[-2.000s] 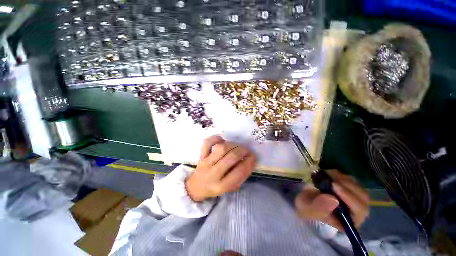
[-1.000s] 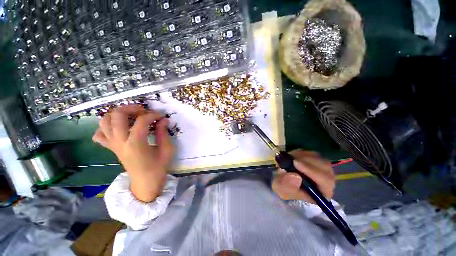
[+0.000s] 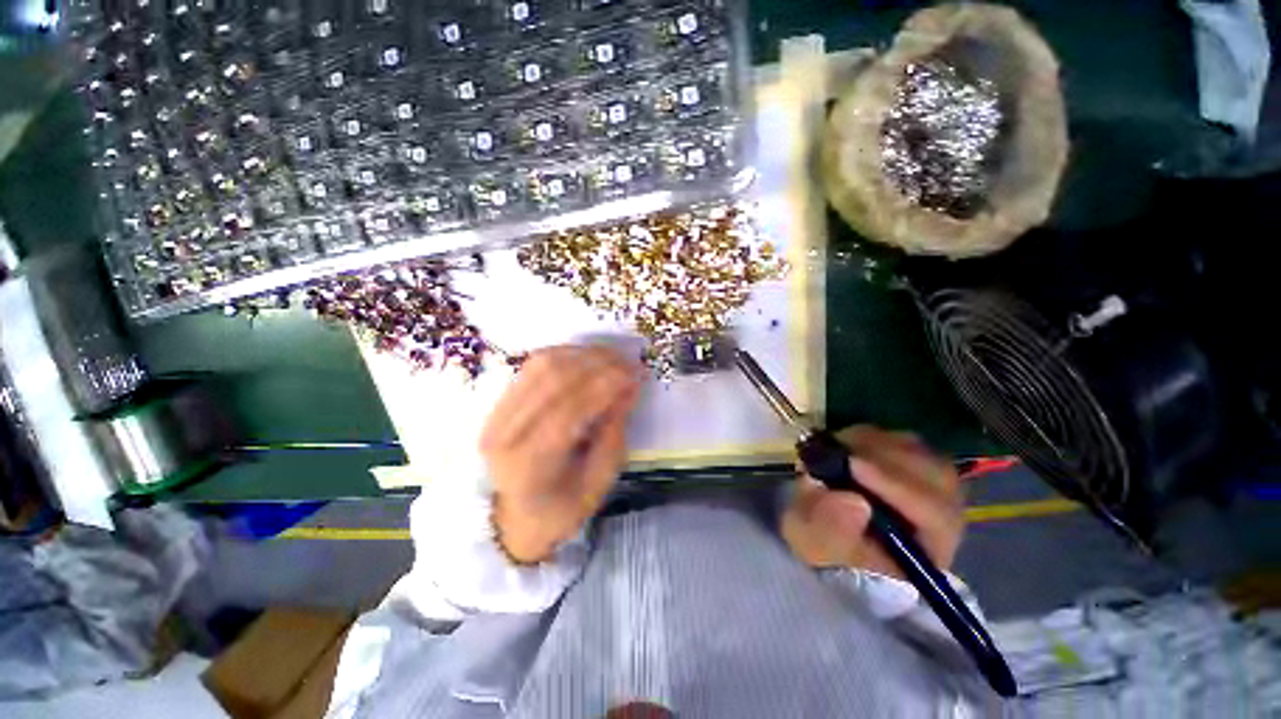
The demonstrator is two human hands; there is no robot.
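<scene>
My right hand (image 3: 878,506) holds the soldering iron (image 3: 910,555), its silver tip beside the right edge of the small grey block (image 3: 698,351). The block sits at the near edge of the pile of gold metal parts (image 3: 660,267) on the white sheet (image 3: 541,421). The pile of dark red components (image 3: 408,312) lies to the left. My left hand (image 3: 562,443) is over the sheet, left of the block, slightly blurred, fingers bent together. Whether it holds a tiny part cannot be seen.
The large clear blister tray (image 3: 422,127) covers the back left. The rough beige bowl (image 3: 1033,155) with silver shavings is at upper right, with the black fan guard (image 3: 1026,407) below it. A solder spool (image 3: 134,447) stands at far left. Cream tape (image 3: 806,253) edges the sheet.
My left hand has moved right, from over the dark red pile to near the block, and its fingers have drawn together. My right hand still holds the iron beside the block.
</scene>
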